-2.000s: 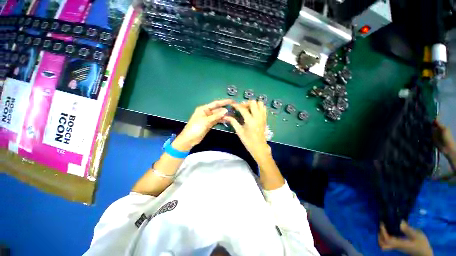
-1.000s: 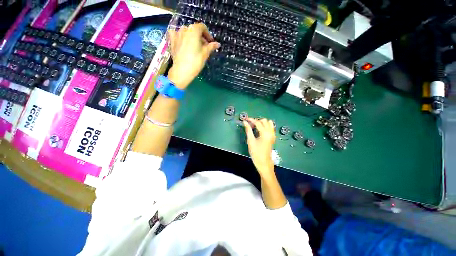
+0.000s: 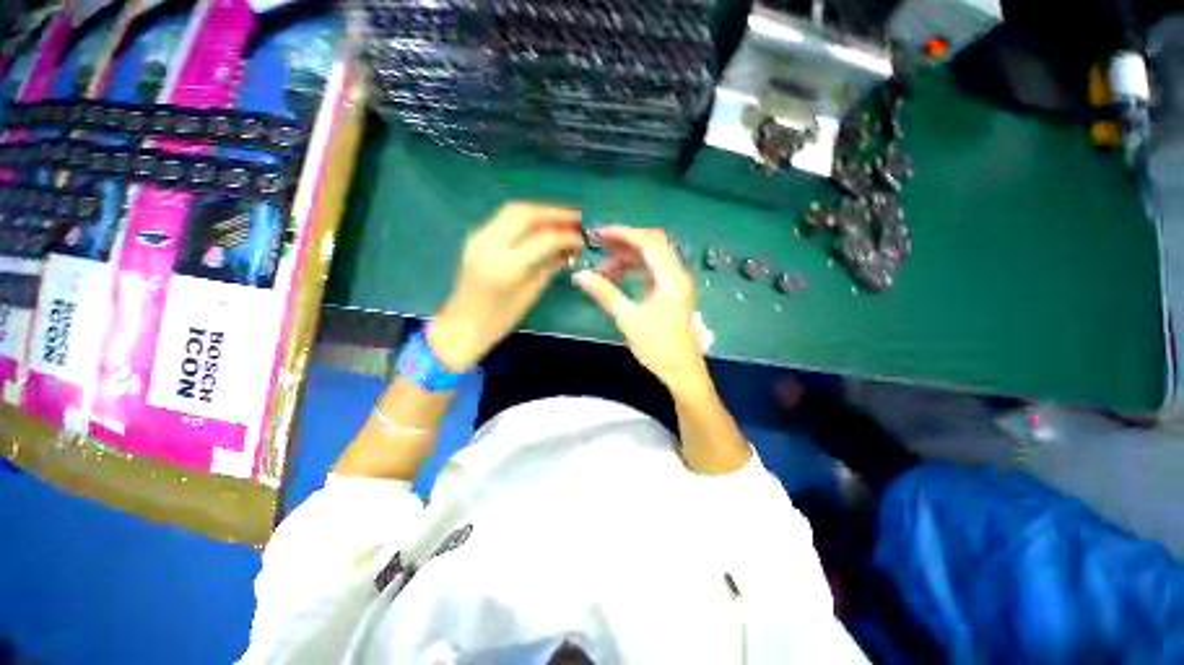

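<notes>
My left hand (image 3: 509, 276) and my right hand (image 3: 653, 292) meet over the front part of the green mat, fingertips close together. A small dark piece (image 3: 592, 239) shows between their fingertips; blur and the fingers hide its shape. Round wired modules (image 3: 756, 269) lie in a row to the right of my right hand, and the left end of the row is hidden by my hands. A small white pile (image 3: 703, 333) lies at the mat's front edge beside my right hand.
Clear blister trays (image 3: 584, 78) are stacked at the back. A silver metal box (image 3: 795, 98) stands right of them, with heaped modules (image 3: 867, 234) beside it. The carton (image 3: 253, 390) with rows of square black parts (image 3: 162, 169) is at left. A person's blue clothing (image 3: 1026, 559) is at lower right.
My left hand has come back from the blister trays to my right hand. The camera view has shifted. The dark tray and the other person's hands seen at right two seconds ago are gone.
</notes>
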